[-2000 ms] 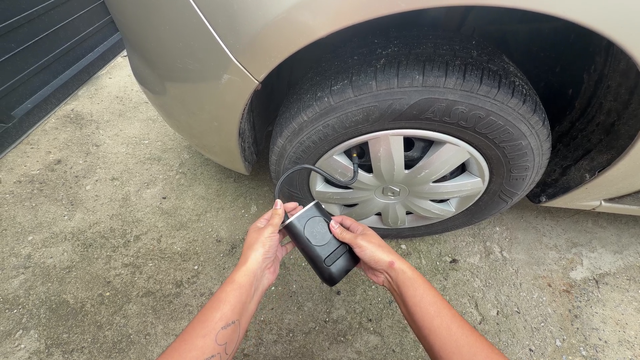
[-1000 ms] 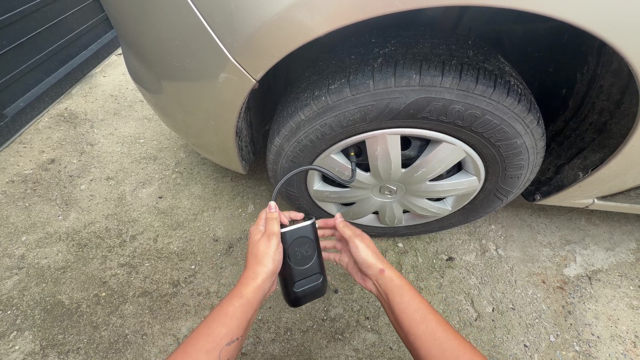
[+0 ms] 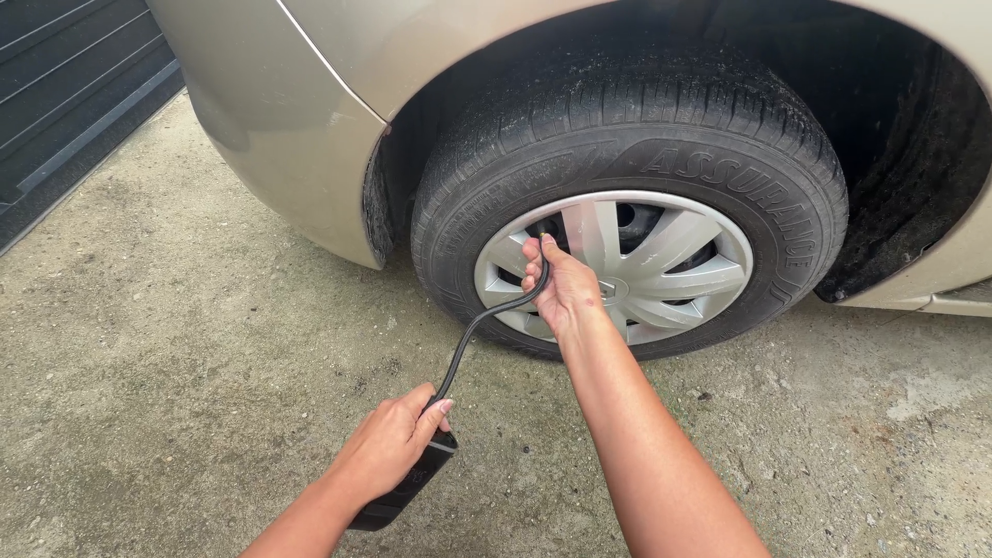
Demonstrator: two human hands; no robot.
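My left hand (image 3: 395, 442) grips the top end of a black portable tire inflator (image 3: 407, 488), which hangs tilted below it and is partly hidden by the hand and wrist. From its top a black rubber air hose (image 3: 474, 324) curves up to the wheel. The fingers of my right hand (image 3: 559, 279) are closed on the hose's upper end, beside a brass-coloured fitting (image 3: 543, 235) in a gap of the silver hubcap (image 3: 682, 283). Whether the fitting is joined to the valve stem cannot be told. Around the hubcap is the black tire (image 3: 798, 186).
The beige car's fender (image 3: 271, 139) arches over the wheel, with a dark wheel well (image 3: 922, 155) behind the tire. A dark slatted door or panel (image 3: 70, 93) stands at the upper left. Rough concrete ground (image 3: 194, 372) lies under the car.
My right hand has moved from beside the inflator up to the hose end at the wheel. My left hand keeps the inflator, which has gone from nearly upright to tilted, lower left.
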